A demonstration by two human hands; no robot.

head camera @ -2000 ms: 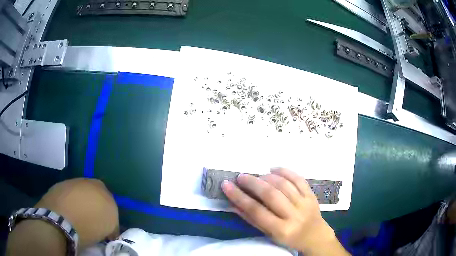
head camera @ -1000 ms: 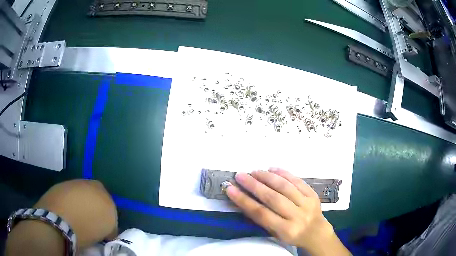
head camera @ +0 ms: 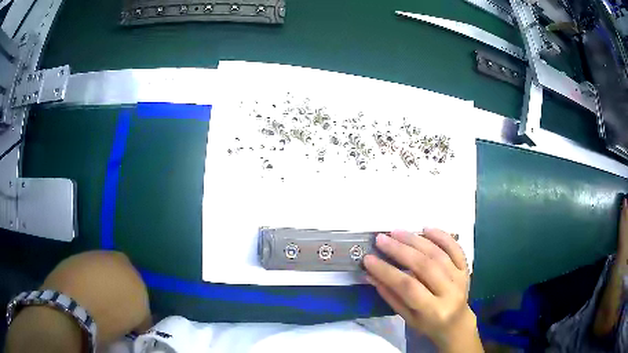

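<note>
A grey-brown strip fixture (head camera: 308, 258) lies near the bottom of a white paper sheet (head camera: 237, 207). Three round seats with bright ring-like parts show on its left half. My right hand (head camera: 427, 283) lies over its right half, fingers on the strip and pointing up-left; what is under the fingertips is hidden. A scattered pile of small metal parts (head camera: 358, 143) lies on the sheet's upper half. My left hand (head camera: 100, 283) is rounded at the lower left, behind a metal-link band; its fingers are hidden.
Another filled strip fixture (head camera: 200, 12) lies on the green conveyor belt (head camera: 330, 41) at the top, and one (head camera: 497, 67) at the upper right by the pointed guide arm (head camera: 461, 32). A silver crossbar (head camera: 148, 86) spans the belt. Another person's arm (head camera: 611, 296) shows at the right edge.
My right hand has moved right along the strip, uncovering three seats on its left half. The view has shifted slightly. My left hand looks unchanged.
</note>
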